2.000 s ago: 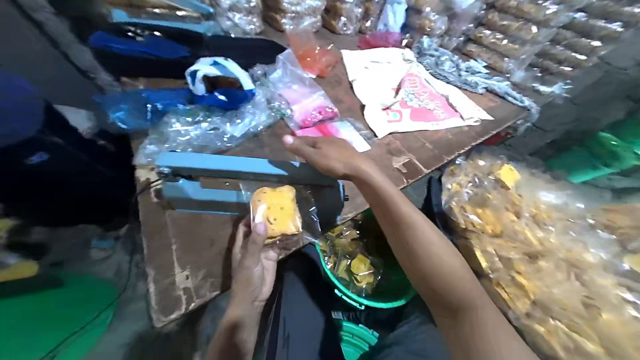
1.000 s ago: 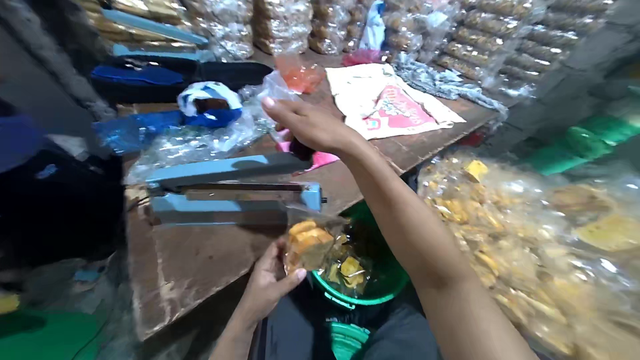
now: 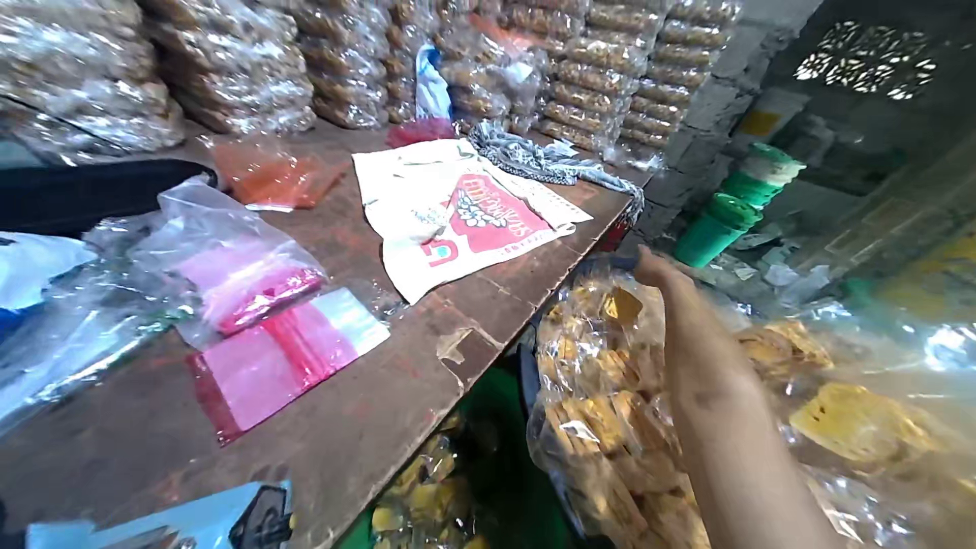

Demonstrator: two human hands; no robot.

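My right hand (image 3: 657,267) reaches over the far end of a large heap of clear plastic bags of yellow-brown snacks (image 3: 602,412) to the right of the table. Its fingers are partly hidden and blurred, so what they touch cannot be told. My left hand is out of the picture. The blue impulse heat sealer (image 3: 175,518) shows at the bottom left on the wooden table (image 3: 427,366). Pink plastic bags (image 3: 290,358) lie flat on the table, beside a white printed cloth sack (image 3: 457,213). Below the table edge, a green tub holds packed yellow snacks (image 3: 427,496).
Tall stacks of bagged snacks (image 3: 221,61) line the back of the table. Orange plastic (image 3: 274,175), a patterned grey cloth (image 3: 534,156) and crumpled clear plastic (image 3: 99,305) lie on it. Green buckets (image 3: 720,225) stand beyond the table's right end, near a block wall.
My right hand has moved from above the table to the bag heap on the right. My left hand, earlier holding a small bag of snacks near the sealer, has left view. The view has swung right.
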